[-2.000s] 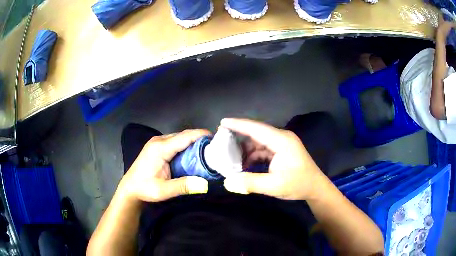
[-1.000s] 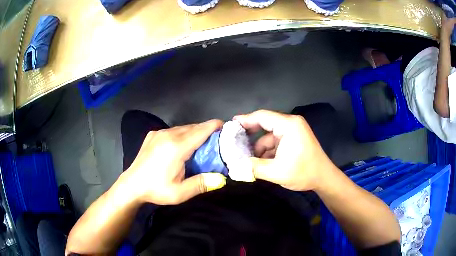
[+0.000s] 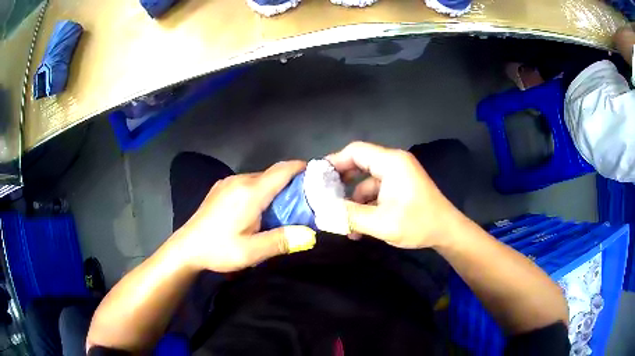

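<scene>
My left hand (image 3: 237,219) is shut around a blue shell (image 3: 291,206) above my lap, with a yellow cover on the thumb. A white ring (image 3: 325,195) with a bumpy rim sits at the shell's right end, against its mouth. My right hand (image 3: 390,198) grips the ring's right side between thumb and fingers. The ring's far side and how deep it sits in the shell are hidden.
A tan bench (image 3: 174,59) curves across the top, bearing a loose blue shell (image 3: 58,59) and several shells with white rims. A blue stool (image 3: 526,139) and a seated person's sleeve (image 3: 604,118) are at right. Stacked blue trays (image 3: 592,278) hold whitish parts at lower right.
The white ring, tilted at the shell's open mouth two seconds ago, now covers that mouth. Both hands have moved slightly up. The neighbour's arm at right has shifted.
</scene>
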